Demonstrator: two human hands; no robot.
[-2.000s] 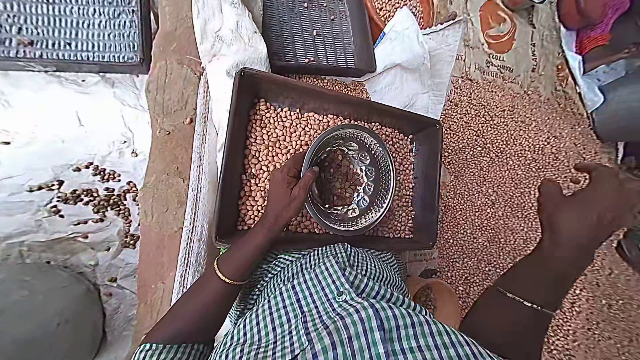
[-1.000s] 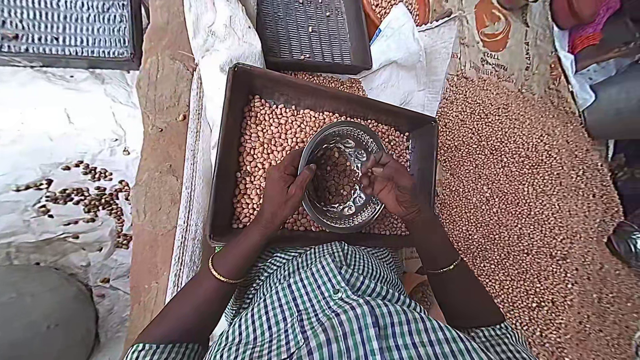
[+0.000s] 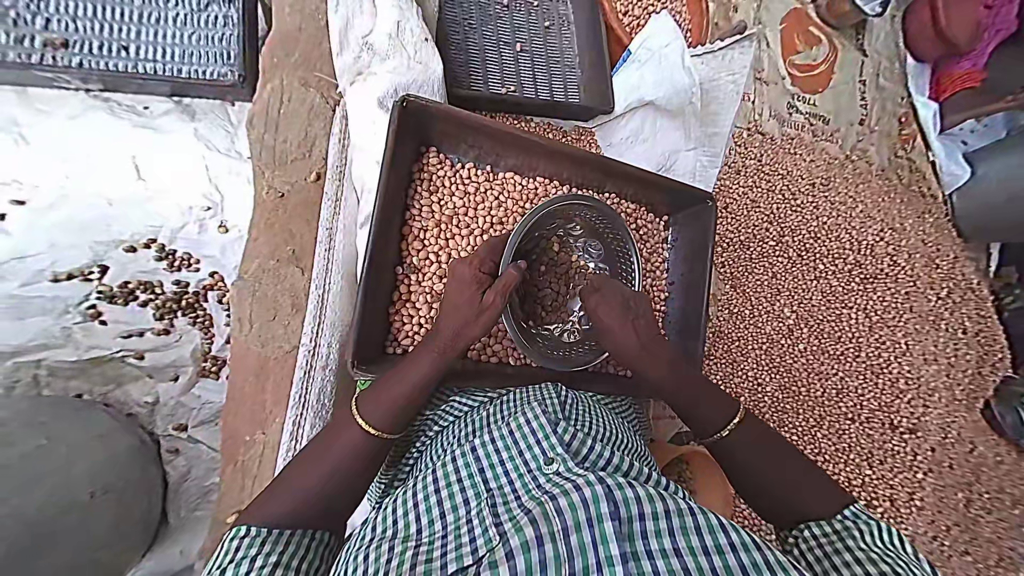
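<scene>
A round perforated metal bowl [image 3: 572,352] is tilted over a dark rectangular tray [image 3: 696,264] of pale pinkish nuts or seeds [image 3: 448,216]. My left hand [image 3: 472,300] grips the bowl's left rim, thumb on the inside. Inside the bowl lie darker brown pieces [image 3: 552,280], too small to name. My right hand [image 3: 624,320] reaches over the bowl's right side, its fingertips down near these pieces; whether it pinches any is hidden.
Beyond the tray lies a second dark ribbed tray [image 3: 516,60]. A large spread of nuts [image 3: 848,320] covers the ground at right. On the left are a white sheet [image 3: 96,160] with dark pieces, a rounded grey object [image 3: 72,488] and another ribbed tray [image 3: 120,76].
My right hand has come in from the far right, where it was spread over the nuts, to the bowl, and its fingers are now inside it. The left hand has kept its grip on the rim.
</scene>
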